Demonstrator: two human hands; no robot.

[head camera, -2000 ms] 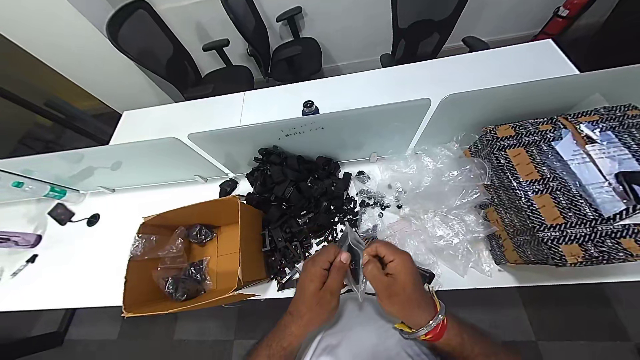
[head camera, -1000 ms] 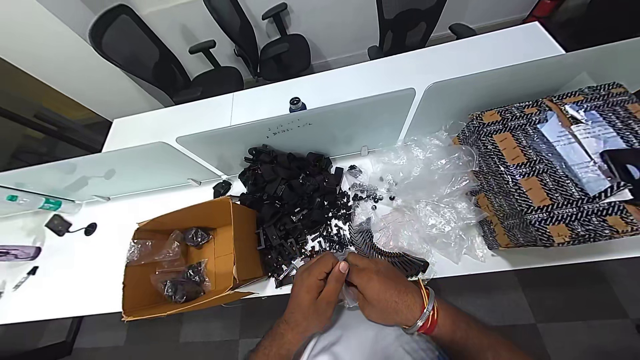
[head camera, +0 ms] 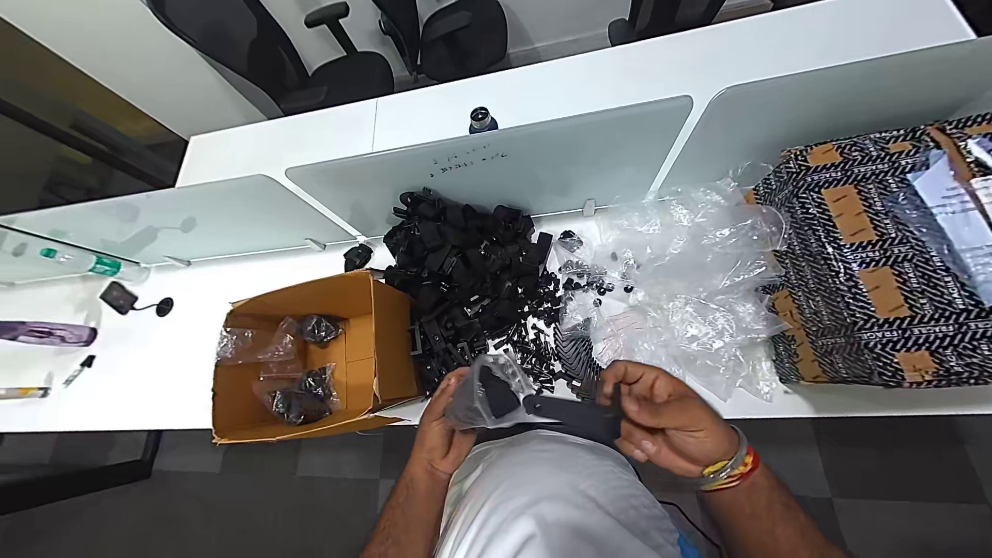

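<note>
My left hand [head camera: 447,430] holds a clear plastic bag [head camera: 490,394] that has a black part inside, low in front of my body. In my right hand [head camera: 668,418] is a flat black plastic part [head camera: 577,412], gripped at its right end, with its left end at the bag's mouth. Just beyond both hands lies a large heap of black plastic parts [head camera: 465,271], with small black pieces scattered along its right side. A row of black curved strips [head camera: 577,355] lies near my right hand.
An open cardboard box [head camera: 395,333] with bagged black parts stands left of the heap. Crumpled clear plastic bags [head camera: 682,271] lie to the right, beside a large taped carton [head camera: 876,256]. A glass partition [head camera: 542,167] runs behind. A bottle [head camera: 108,266] and a marker [head camera: 79,370] lie far left.
My hands were close together at a bag; now they are apart. The right hand has moved right and a flat black part now shows in it.
</note>
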